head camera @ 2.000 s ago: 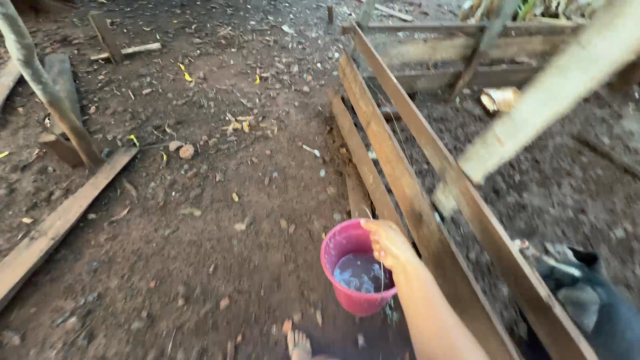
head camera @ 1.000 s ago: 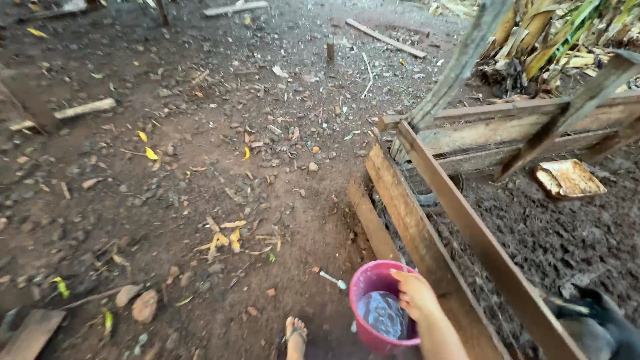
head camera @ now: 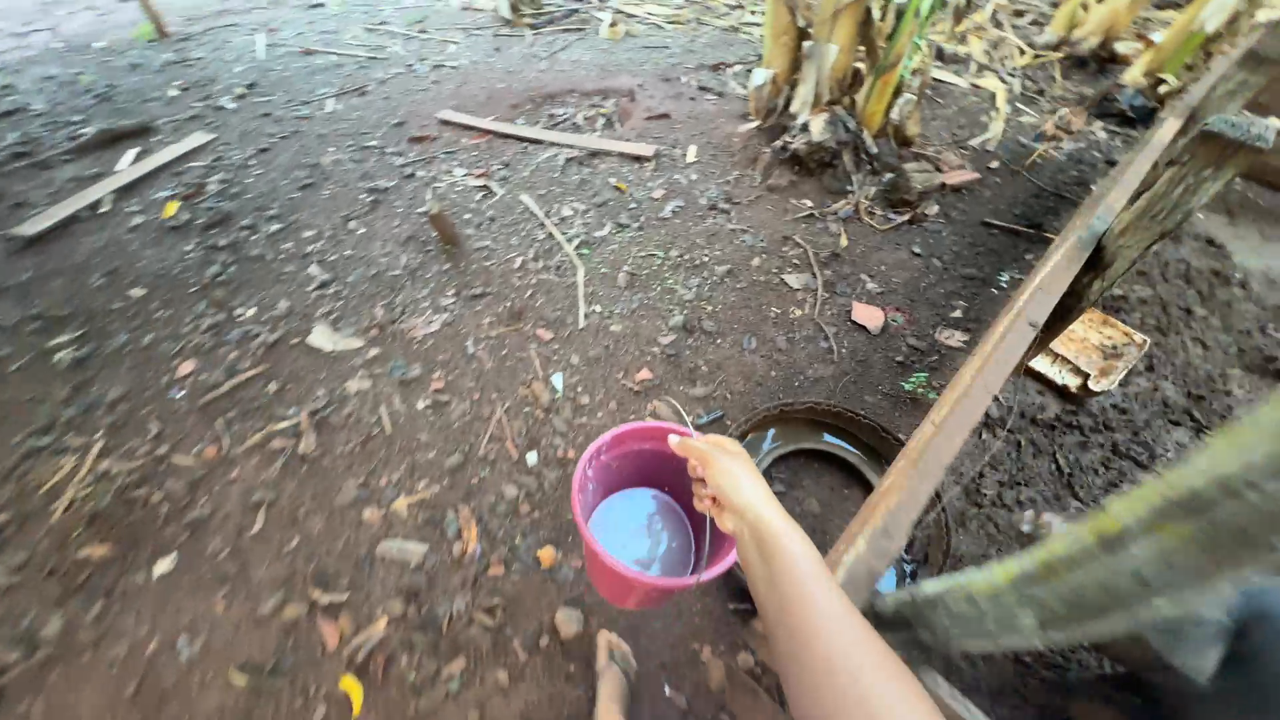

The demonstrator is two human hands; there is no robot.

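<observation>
My right hand point(head camera: 722, 478) is closed around the thin wire handle of a pink plastic bucket point(head camera: 628, 585), low in the middle of the view. Some liquid with a pale reflection point(head camera: 642, 530) lies in the bottom of the bucket. Just right of the bucket and partly behind my forearm, a tire-like ring point(head camera: 785, 425) lies on the ground with water in it. My left hand is out of view. A bare foot point(head camera: 613, 665) shows below the bucket.
A wooden rail fence point(head camera: 1010, 335) runs along the right, with a mossy post point(head camera: 1100, 540) in front. Beyond it lies a dirty rectangular container point(head camera: 1092, 350) on mud. Ahead are a banana-like plant clump point(head camera: 850, 80), a loose board point(head camera: 545, 133) and another board point(head camera: 112, 185).
The view has moved forward along the fence, and the ring with water now shows beside the bucket. My right hand still holds the bucket by its handle.
</observation>
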